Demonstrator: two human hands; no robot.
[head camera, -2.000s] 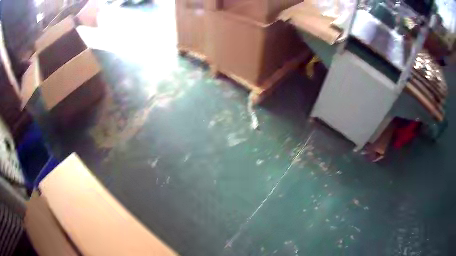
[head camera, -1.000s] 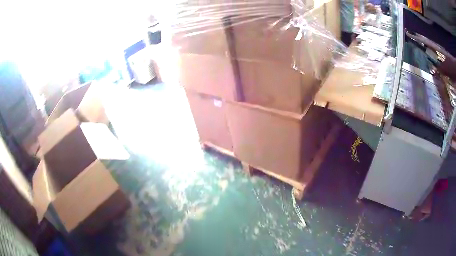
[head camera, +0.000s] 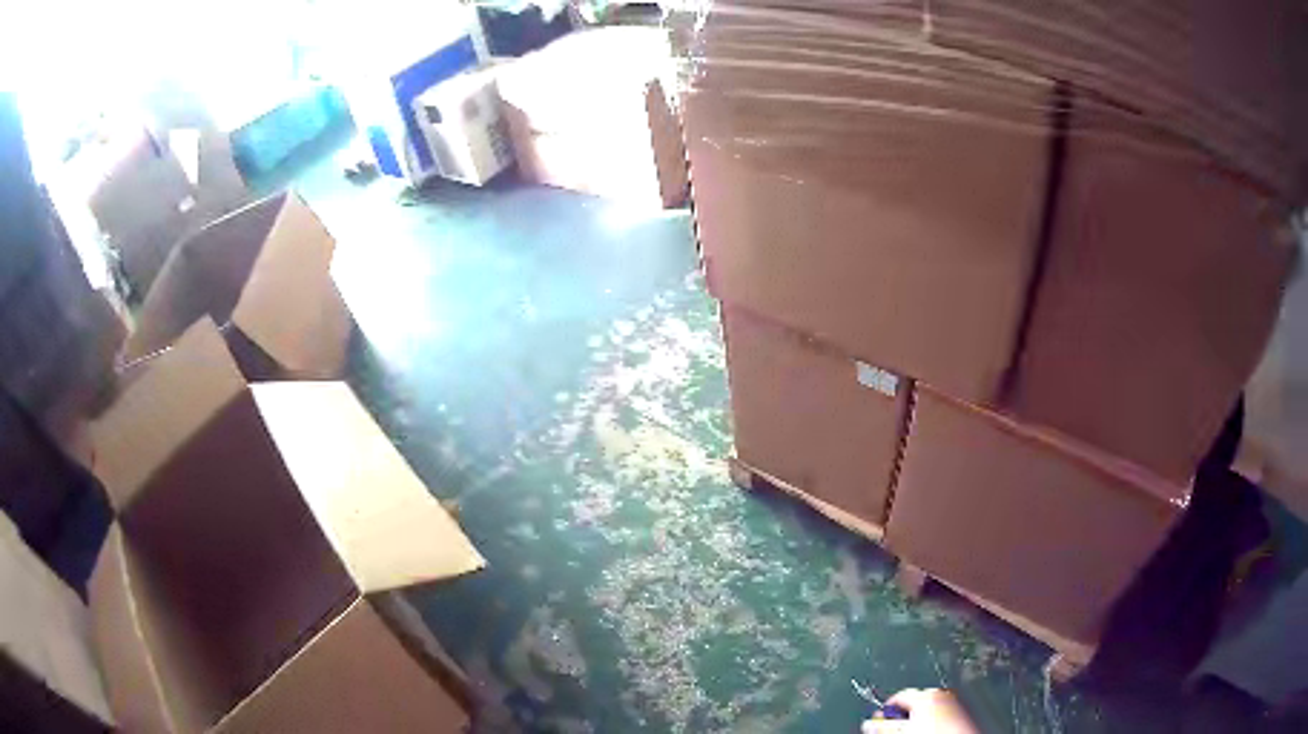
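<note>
My right hand (head camera: 930, 711) shows small and cut off at the bottom edge, right of centre. Its fingers are closed around a small dark-blue slim tool (head camera: 892, 710), perhaps a utility knife, with a thin pale tip pointing left. My left hand is out of the picture. An open brown carton (head camera: 237, 538) stands at the lower left, flaps spread and its inside dark. A second open carton (head camera: 294, 280) stands just behind it. My right hand touches neither.
Stretch-wrapped cartons (head camera: 875, 201) stand tall on a wooden pallet (head camera: 990, 618) at the right. A white box (head camera: 466, 129), a pale carton (head camera: 588, 122) and a teal container (head camera: 287, 132) are at the back. Worn green floor (head camera: 631, 473) runs between.
The view has moved forward and left. The open cartons and the wrapped stack look larger, and the workbench has left the view at the right. My right hand has come in at the bottom.
</note>
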